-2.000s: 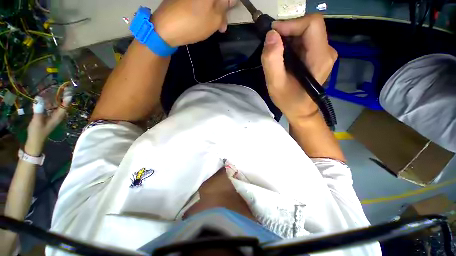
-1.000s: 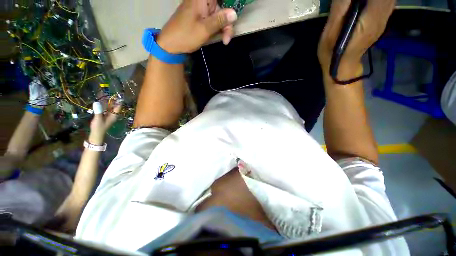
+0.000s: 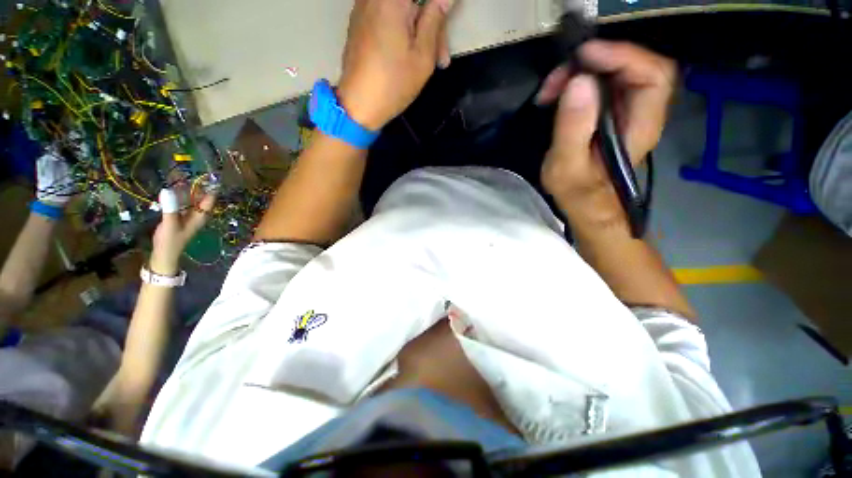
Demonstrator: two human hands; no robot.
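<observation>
My left hand (image 3: 394, 58), with a blue wristband, is over the pale work board (image 3: 271, 56) at the top edge. Its fingers are pinched together and partly cut off by the picture's edge. A small sliver of green circuit board (image 3: 419, 3) shows between them. My right hand (image 3: 612, 117) is closed around the black handle of a soldering iron (image 3: 617, 161). The iron points up toward the top edge, right of my left hand. Its front end is blurred, and its tip cannot be made out.
A tangled heap of green boards with coloured wires (image 3: 93, 103) lies at the left. Another person's hands (image 3: 177, 224) are at the heap, one gloved. A blue stool (image 3: 747, 140) stands at the right, and a grey sleeve or cloth (image 3: 836, 168) shows at the right edge.
Since one second ago, my right hand and the iron have moved left and down, nearer my left hand. My left hand has shifted slightly right; less green board shows. The thin pale strand below it is no longer visible.
</observation>
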